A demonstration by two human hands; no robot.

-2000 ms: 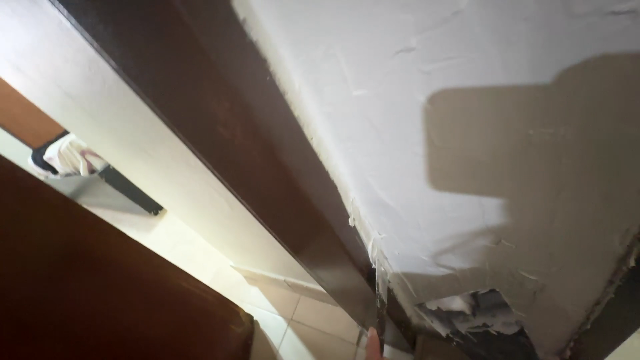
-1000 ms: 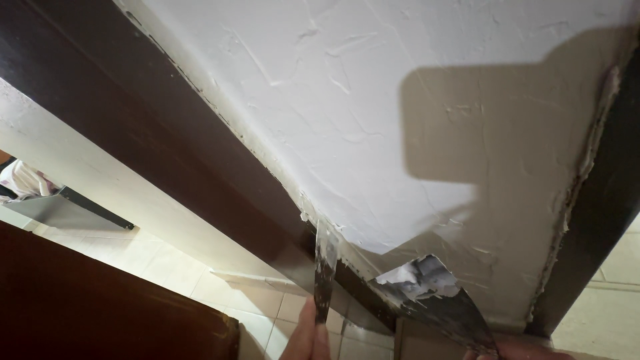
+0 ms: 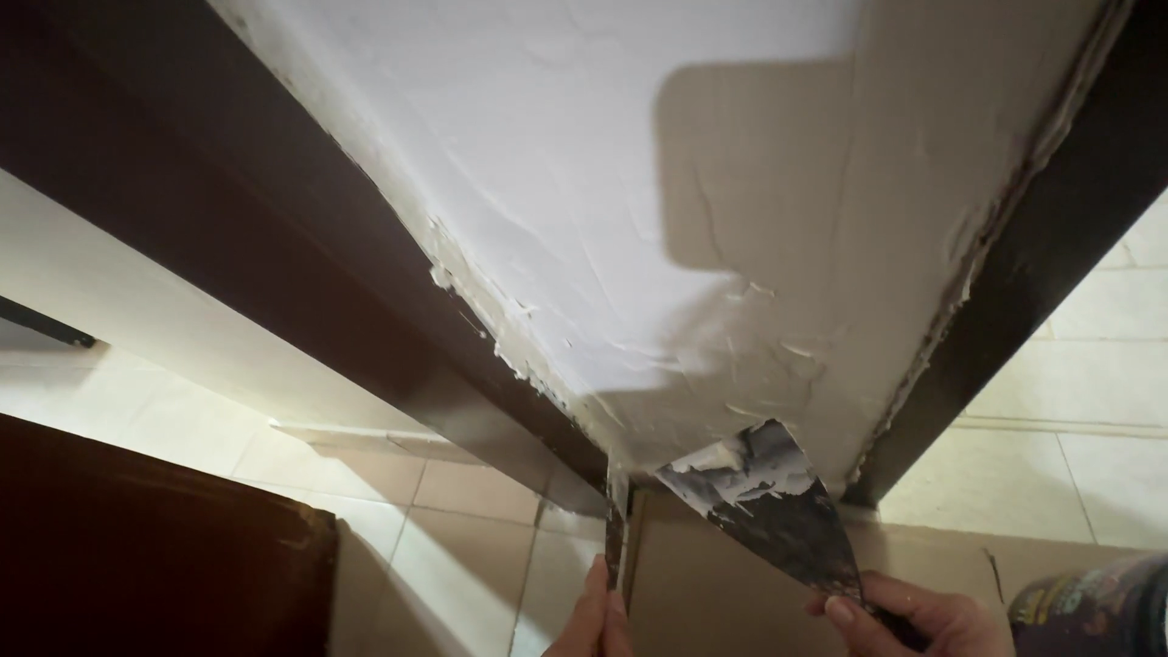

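Fresh white filler covers the narrow wall (image 3: 566,164) between two dark door-frame posts. At the bottom centre my left hand (image 3: 598,611) grips a narrow putty knife (image 3: 614,529), its whitened tip at the lower end of the ragged filler seam (image 3: 511,342) beside the left post (image 3: 301,228). To its right, my right hand (image 3: 922,616) holds a wide putty knife (image 3: 776,511) by its handle. White filler coats the front of that broad, dark-stained blade, which overlaps the lower part of the wall in view.
The right door-frame post (image 3: 1022,255) bears a rough filler edge. A dark reddish-brown wooden panel (image 3: 155,538) stands at lower left. Below are pale floor tiles (image 3: 456,538) and a brown sheet (image 3: 721,593). A round container (image 3: 1090,607) with a printed side sits at lower right.
The narrow knife has moved down along the left seam. My right hand, out of view two seconds ago, now shows clearly with the wide knife. The view has shifted.
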